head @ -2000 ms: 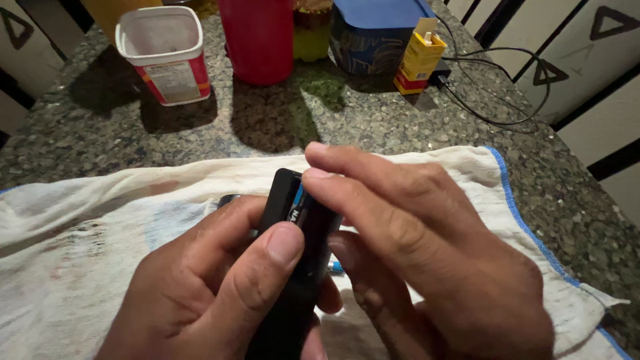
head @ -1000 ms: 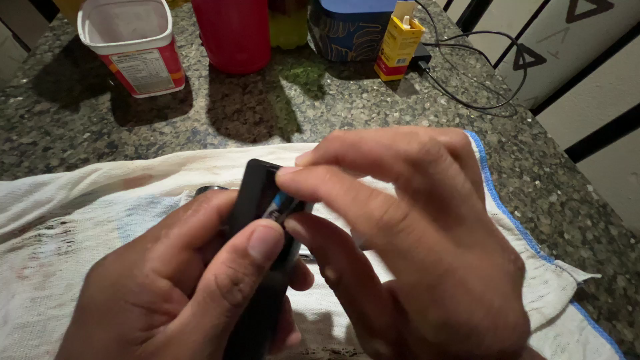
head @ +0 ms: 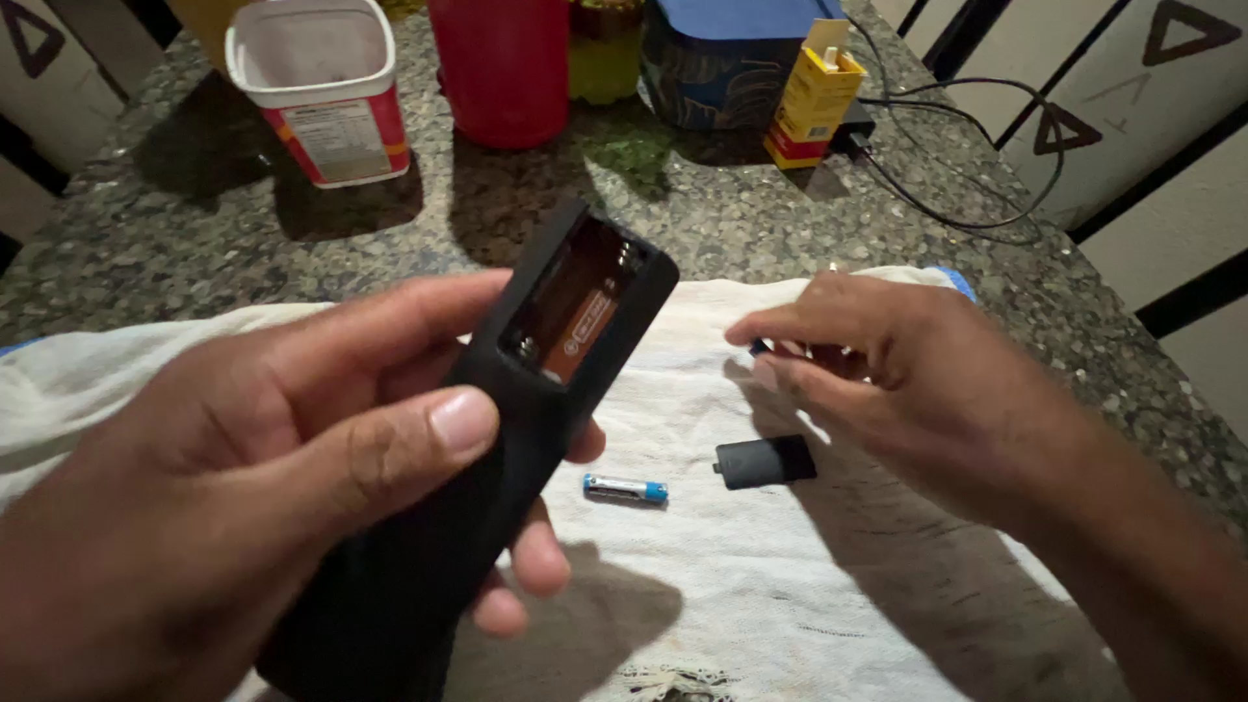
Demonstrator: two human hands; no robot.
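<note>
My left hand (head: 322,439) grips a black remote control (head: 487,458), its back turned up. The battery compartment (head: 575,307) at its top end is uncovered and empty, with metal contacts showing. My right hand (head: 868,361), over the cloth to the right, pinches a small dark-blue object (head: 760,346) between thumb and fingertips; most of it is hidden, and it looks like the end of a battery. A blue and silver battery (head: 626,489) lies on the white cloth (head: 721,585). Just right of it rests the black battery cover (head: 765,461), below my right hand.
Along the back of the granite table (head: 390,263) stand a white and red plastic tub (head: 336,127), a red container (head: 502,68), a blue-lidded container (head: 736,68) and a yellow small carton (head: 814,102). A black cable (head: 936,219) loops at the right.
My right hand has moved off the remote control to the right with the small object. The battery seen in the compartment earlier is out of it. The loose battery and cover have come into clear view.
</note>
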